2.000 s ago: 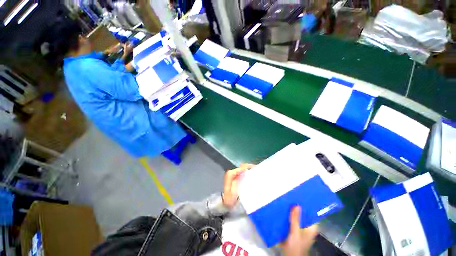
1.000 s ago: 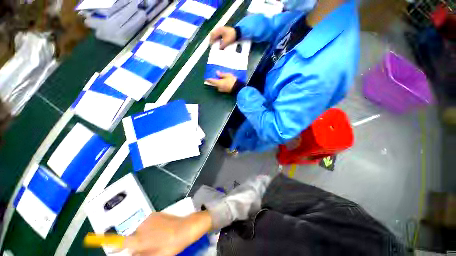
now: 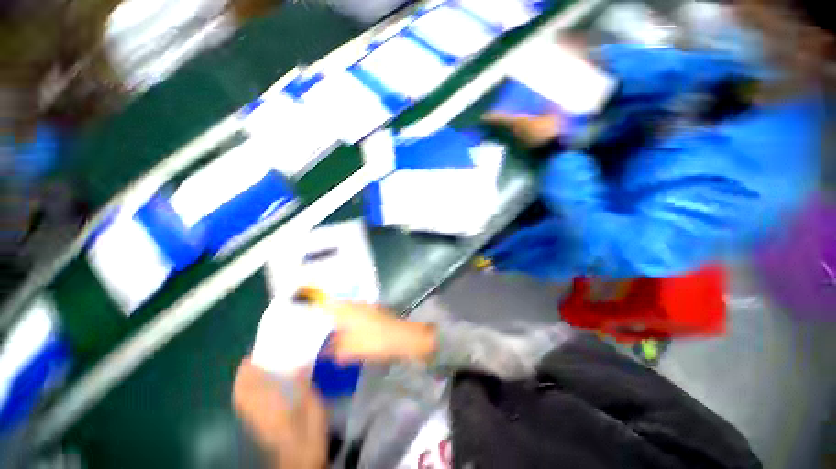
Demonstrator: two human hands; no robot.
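Observation:
The frame is blurred. A white inner box (image 3: 353,266) with a small dark piece on its face lies at the bench's inner side, by the rail. A white and blue box sleeve (image 3: 291,337) is just below it, overlapping its lower part; I cannot tell whether the box is inside the sleeve. My left hand (image 3: 280,412) holds the sleeve's lower left edge. My right hand (image 3: 380,334), with a yellow finger cot (image 3: 312,295), reaches from the right over the place where box and sleeve meet; its grip is unclear.
Blue and white sleeves (image 3: 440,197) lie piled on the bench ahead. Beyond the pale rail (image 3: 215,275), sleeved boxes (image 3: 243,215) line the green belt. A person in blue (image 3: 660,197) holds a blue and white piece at right, above a red bin (image 3: 655,302).
My left hand has come into view, holding the sleeve. My right hand now points up-left over the box and sleeve. The view has shifted; the neighbour appears farther right.

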